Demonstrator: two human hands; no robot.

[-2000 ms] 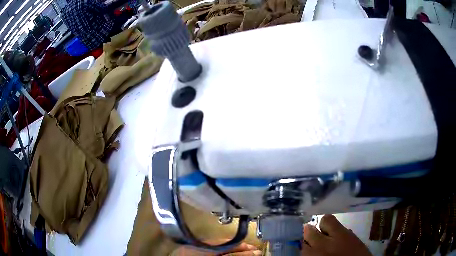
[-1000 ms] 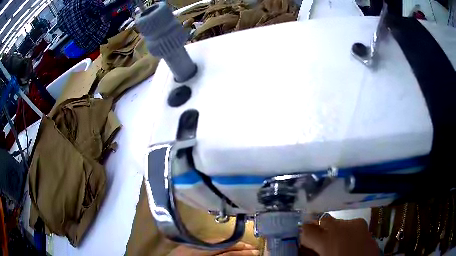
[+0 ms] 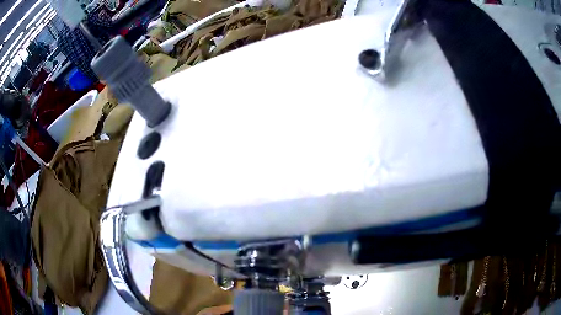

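Observation:
A brown garment panel (image 3: 178, 286) lies flat on the white table, behind the chrome take-up guard (image 3: 114, 246). The white sewing machine head (image 3: 307, 141) with a blue stripe fills the middle of the view and hides the needle area. A small strip of my left hand (image 3: 216, 309) shows at the bottom edge by the panel. The rest of it is cut off, so its grip cannot be told. My right hand is not in view.
Brown cloth pieces (image 3: 67, 227) are heaped at the left, and more lie crumpled along the back (image 3: 246, 34). Brown zipper tapes (image 3: 504, 283) hang at the lower right. A grey knob (image 3: 129, 77) stands on the head. A black band (image 3: 510, 123) wraps the machine arm.
The view has shifted, so the machine head appears larger and further left. My right hand, earlier beneath the head, has gone out of view. Less of my left hand shows.

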